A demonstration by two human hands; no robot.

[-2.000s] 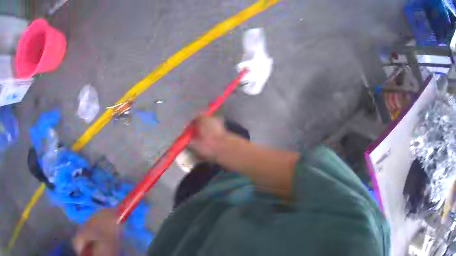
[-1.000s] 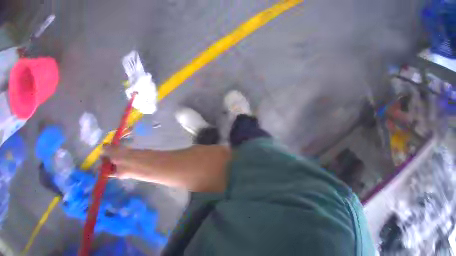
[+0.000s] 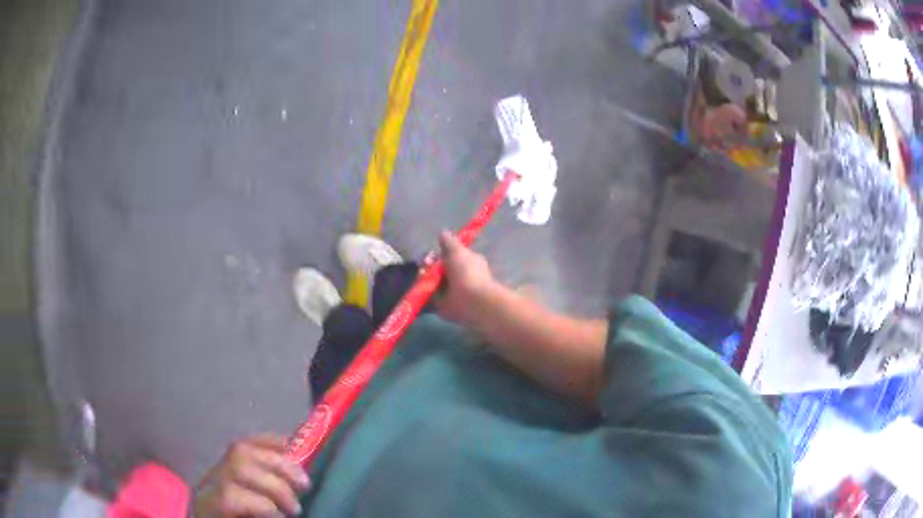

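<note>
The red broom pole (image 3: 369, 356) runs diagonally from lower left up to the white, ragged broom head (image 3: 528, 172), which is over the grey floor right of the yellow line. My right hand (image 3: 460, 278) is closed around the upper part of the pole. My left hand (image 3: 253, 478) is closed around its lower end, near the bottom edge of the picture. Whether the broom head touches the floor is hard to tell.
The yellow line (image 3: 390, 142) crosses the grey floor beside my white shoes (image 3: 318, 293). A pink-red bucket (image 3: 152, 494) is cut off at lower left. At right, a purple-edged white table (image 3: 774, 334) bears shiny grey-white material (image 3: 850, 233). Small pale specks lie on the floor.
The view has turned, and the blue heap is out of the picture. The broom head has swung from the left, by the yellow line, to its right side. Both hands now show on the pole.
</note>
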